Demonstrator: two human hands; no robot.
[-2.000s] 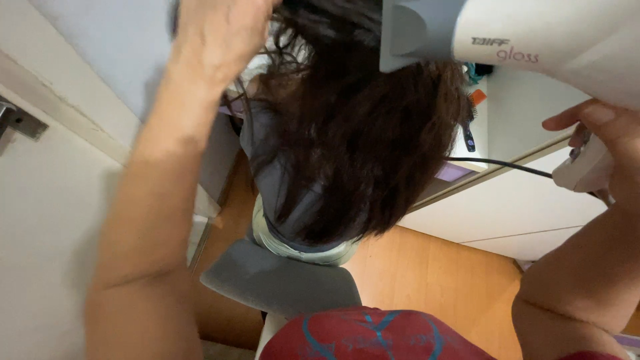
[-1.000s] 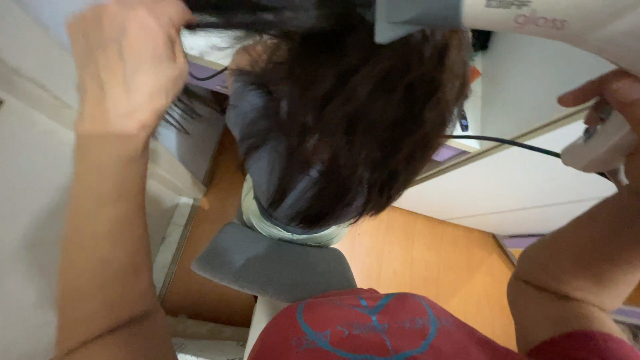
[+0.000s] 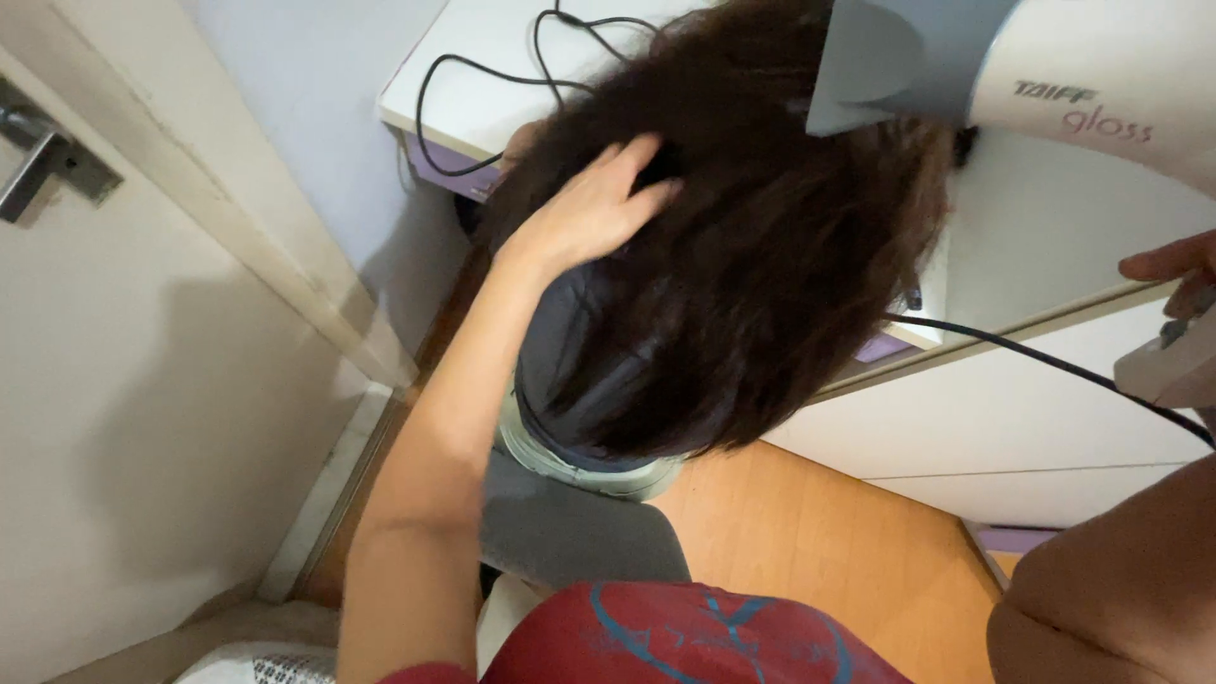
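Observation:
A seated person's long dark brown hair [image 3: 750,256] hangs over the back of a grey top. My left hand [image 3: 603,204] lies on the left side of the hair, its fingers apart and the tips partly among the strands. At the right edge my right hand [image 3: 1183,271] is shut on the handle of a white Taiff hair dryer [image 3: 1092,95]; part of the hand is out of view. The dryer's grey flat nozzle [image 3: 883,66] points left, close over the top of the hair.
A black cord [image 3: 1035,356] runs from the dryer handle behind the hair. Another cord loops on a white desk [image 3: 456,95]. The grey chair backrest [image 3: 589,532] is just before me. A white door [image 3: 142,380] with a metal handle stands at left, white drawers [image 3: 931,427] at right.
My left hand has come from the upper left, where it held strands out to the side, down onto the hair. The dryer stays in my right hand. The view has shifted somewhat.

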